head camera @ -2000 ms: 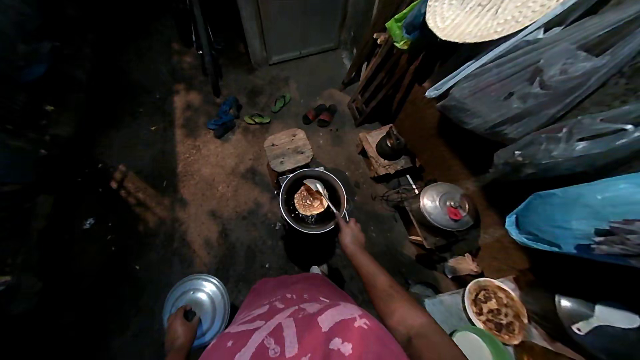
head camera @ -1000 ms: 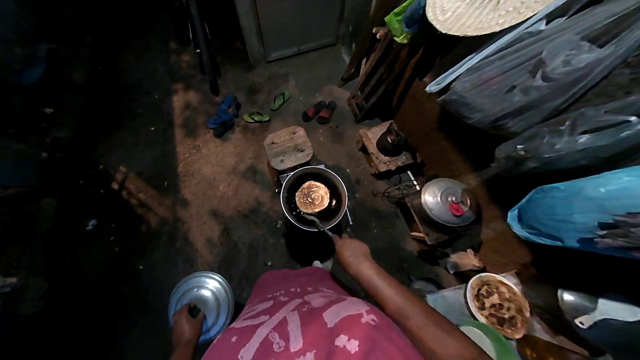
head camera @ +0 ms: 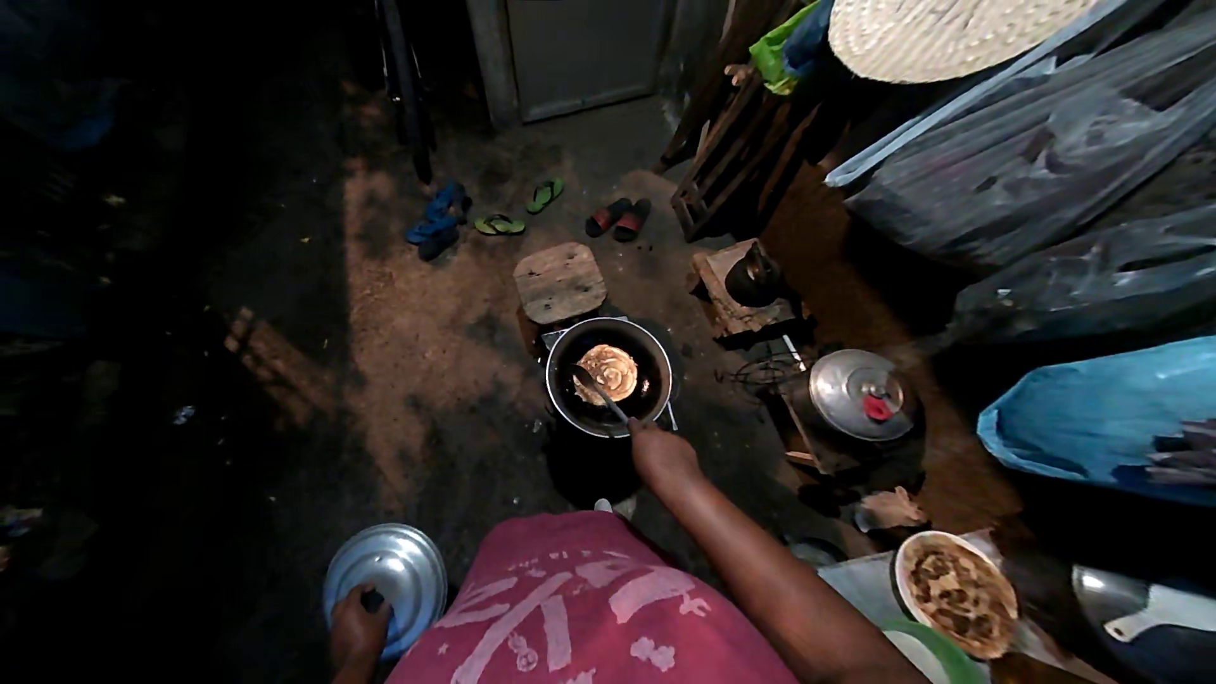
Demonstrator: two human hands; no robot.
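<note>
My right hand [head camera: 662,454] grips the handle of a metal spoon or spatula [head camera: 600,391], whose dark end rests at the left edge of a round browned flatbread [head camera: 609,372]. The flatbread lies in a dark round pan [head camera: 554,399] with a pale rim, standing on a low stove that is mostly hidden. Down at the lower left, my left hand [head camera: 359,622] holds a round aluminium lid [head camera: 404,560] by its dark knob.
Beyond the pan is a wooden stool [head camera: 560,282]. To the right stand a kettle [head camera: 753,275] on a wooden block and a lidded metal pot [head camera: 852,389]. A bowl of cooked flatbreads [head camera: 959,594] is at the lower right. Green flip-flops [head camera: 500,225] and red sandals [head camera: 617,218] lie on the floor.
The utensil's end has moved from the near side of the flatbread to its left edge. Two seconds ago it lay over the flatbread's upper right. The left hand keeps the lid.
</note>
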